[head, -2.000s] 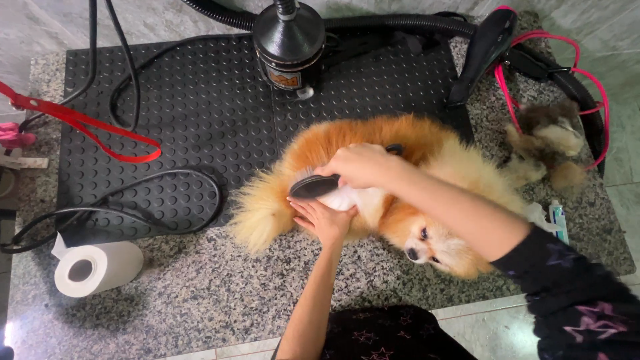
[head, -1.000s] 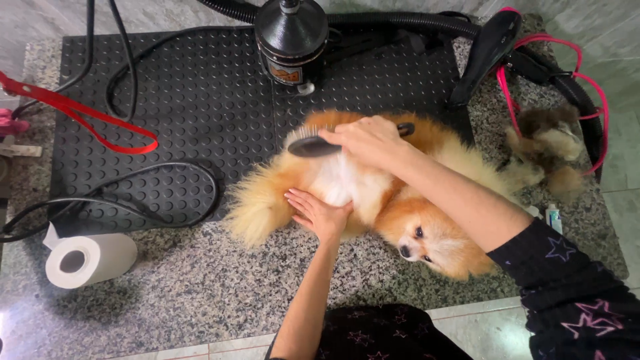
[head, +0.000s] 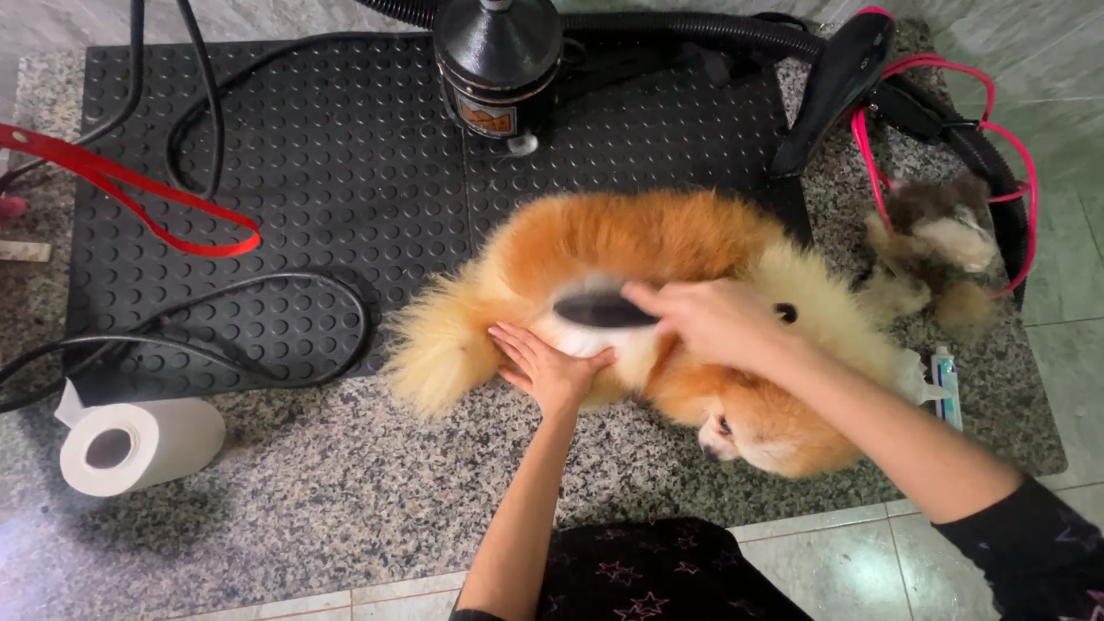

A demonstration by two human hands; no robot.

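An orange and cream Pomeranian-type dog lies on its side across the black rubber mat's edge and the granite table, head to the right. My right hand grips a black grooming brush, its oval head against the pale belly fur; the handle's end shows beyond my wrist, and the bristles are hidden. Lower and to the left, my left hand rests with fingers spread on the dog near its hind leg and holds no tool.
A black metal dryer with a hose stands at the back of the rubber mat. A hand-held dryer, pink cord and loose fur clumps lie right, near a tube. Left are a red strap, black cable and paper roll.
From one second ago, my right hand and the brush have moved down from the upper flank onto the belly. My left hand stays on the dog near the hind leg.
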